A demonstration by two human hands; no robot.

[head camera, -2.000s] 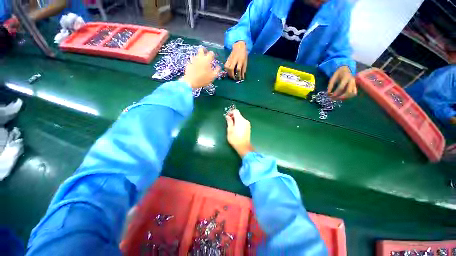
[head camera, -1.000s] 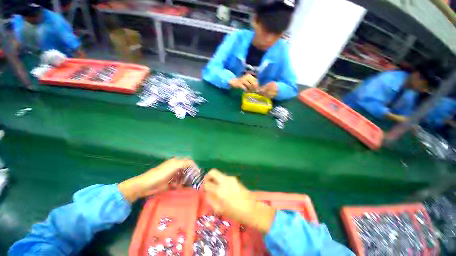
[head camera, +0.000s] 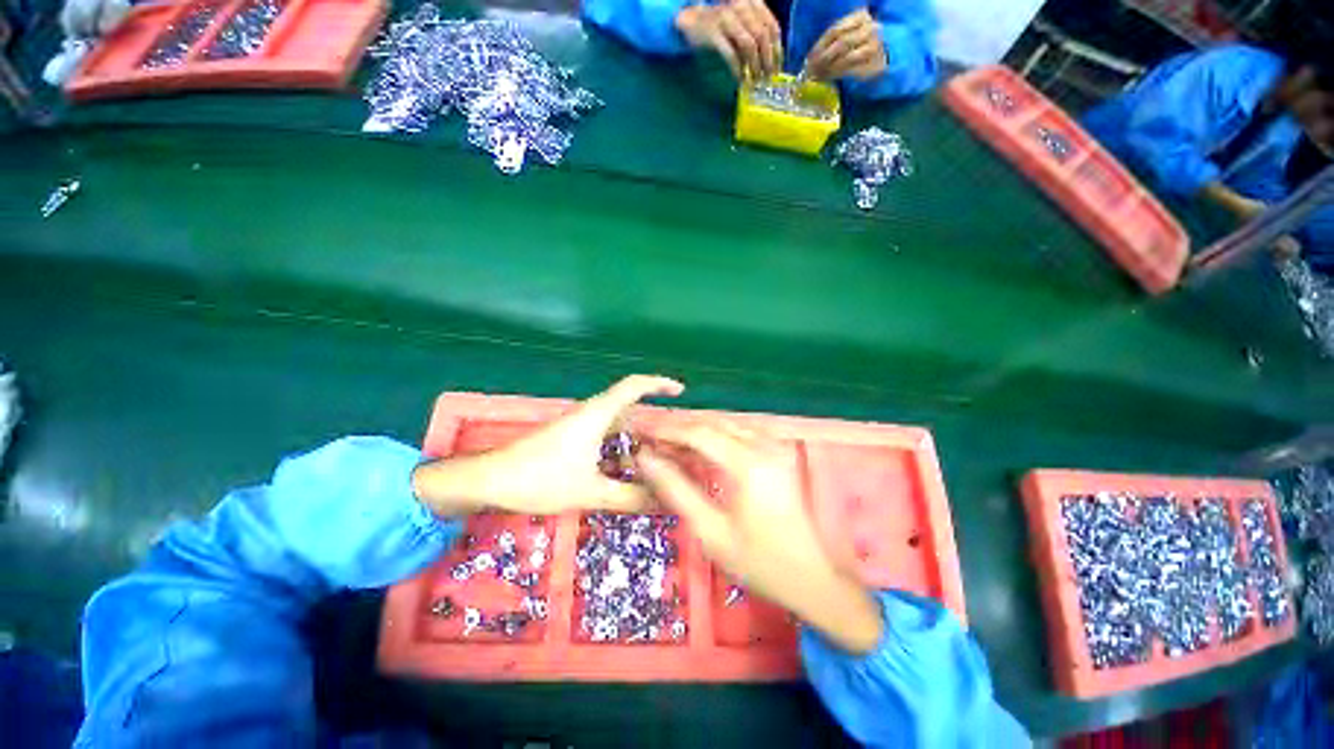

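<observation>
The salmon-red parts tray (head camera: 948, 512) lies in front of me. Small shiny fittings (head camera: 629, 578) fill its second well, and fewer lie in the left well. My left hand (head camera: 563, 461) and my right hand (head camera: 739, 505) meet above the tray's upper middle. Silver metal pieces (head camera: 619, 454) show between my fingers, held by both hands. The fingertips partly hide them, so their exact shape and number cannot be told.
A heap of silver frame pieces (head camera: 476, 81) lies across the green belt (head camera: 483, 249). A yellow box (head camera: 787, 117) stands before a person's hands. A full red tray (head camera: 1046, 585) is at right. Other red trays lie far left (head camera: 329, 44) and far right (head camera: 1156, 249).
My left hand has come back from the far heap and my right hand from mid-belt; both are now together over the tray. The view has tilted down since one second ago.
</observation>
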